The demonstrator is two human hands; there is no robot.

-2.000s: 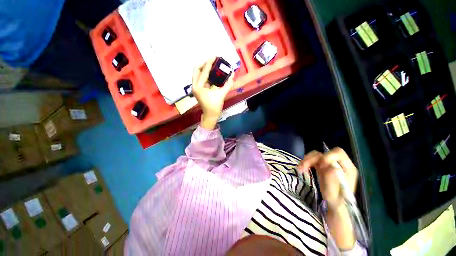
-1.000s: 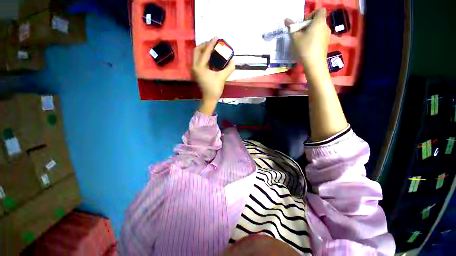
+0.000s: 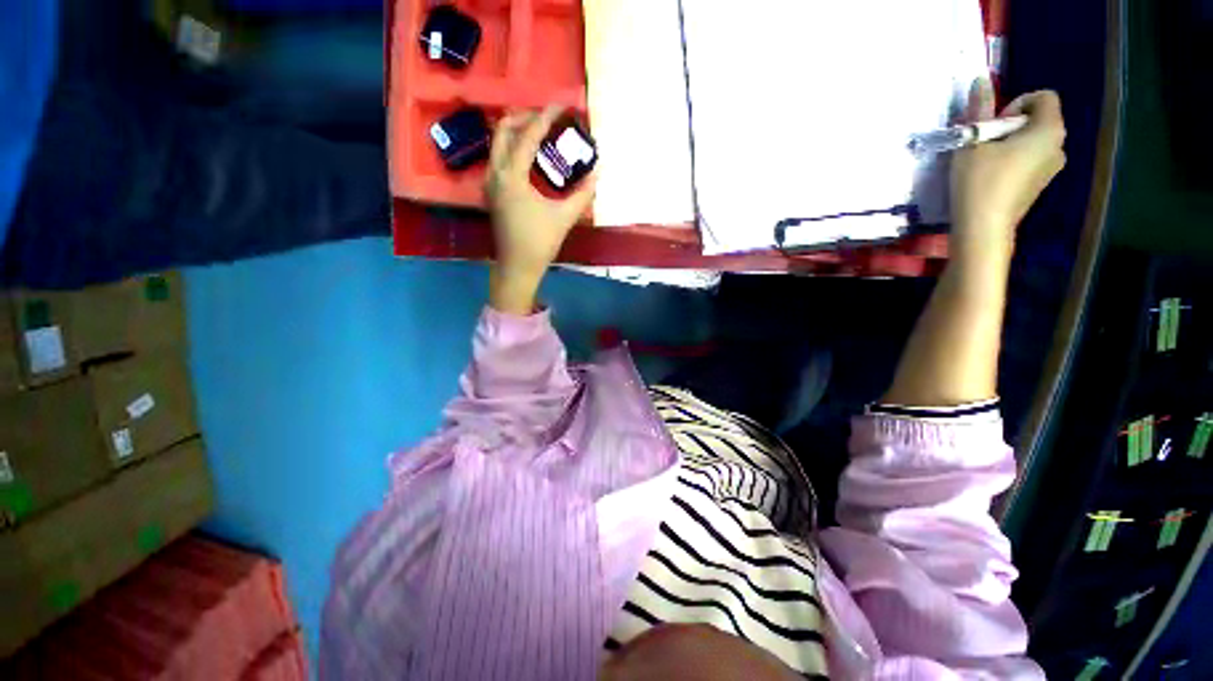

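My left hand (image 3: 532,186) holds a black watch body (image 3: 565,156) with a white label over the red blister tray (image 3: 452,210). My right hand (image 3: 1008,166) holds a pen (image 3: 971,135) over the right part of the white record sheet (image 3: 825,107). The sheet lies on a clipboard with a dark clip (image 3: 847,229) on the tray. A pale yellowish sheet (image 3: 639,120) lies to its left. Two black watch bodies sit in pockets at the tray's left, one at the top (image 3: 451,36) and one below it (image 3: 462,137).
A black foam tray (image 3: 1131,466) with several devices showing green screens is on the bench at the right. Brown cartons (image 3: 107,412) stand on the left by the blue floor (image 3: 306,386). Red trays (image 3: 173,612) are at the lower left. Dark cloth (image 3: 200,173) shows at the upper left.
The clipboard and record sheet have moved right on the tray, uncovering the pale sheet. My right hand has moved right and down with the pen. My left hand still holds the watch body, now slightly left.
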